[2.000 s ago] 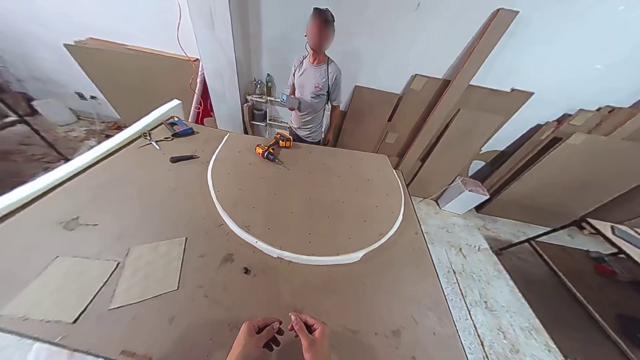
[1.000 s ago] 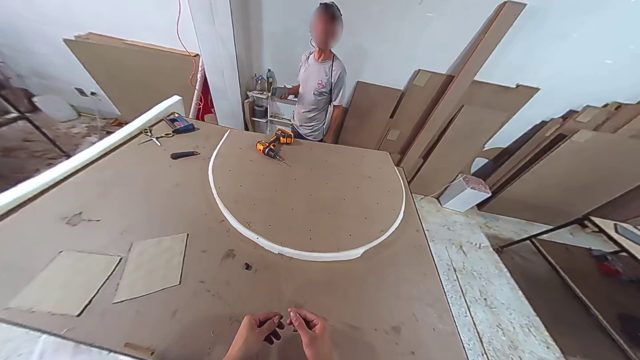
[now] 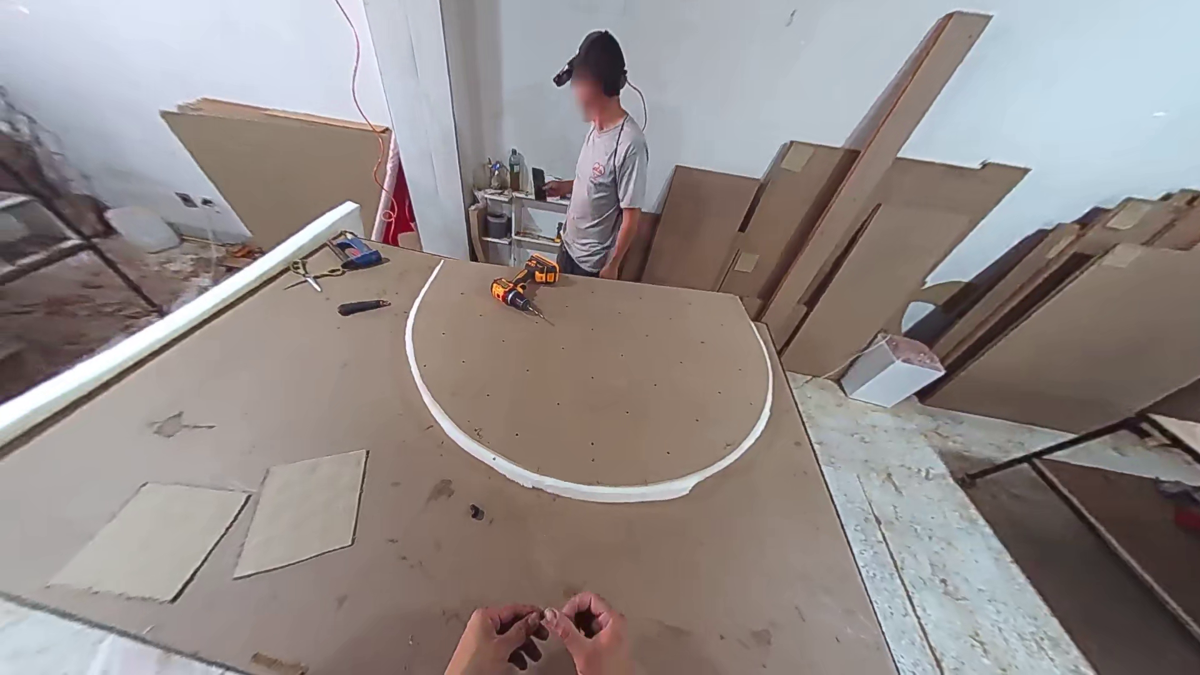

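Note:
At the near edge of the brown board tabletop (image 3: 675,562), my left hand (image 3: 497,639) and my right hand (image 3: 589,633) meet at the fingertips. Whether anything small is pinched between them cannot be told. Beyond them lies a rounded board panel (image 3: 600,375) dotted with small holes, its curved edge lined by a white strip (image 3: 562,487). An orange and black cordless drill (image 3: 514,294) rests on that panel's far side, its bit pointing right. A small dark object (image 3: 477,512) sits between my hands and the strip.
Scissors (image 3: 313,273), a blue-handled tool (image 3: 358,251) and a dark-handled knife (image 3: 364,307) lie far left, near a long white strip (image 3: 187,319). Two beige square pieces (image 3: 305,511) (image 3: 155,539) lie near left. A person (image 3: 605,169) stands behind the table. Boards (image 3: 698,225) lean against the wall.
The person behind the table has turned toward the shelf at the left, one hand now out beside it. My hands stay together at the near edge.

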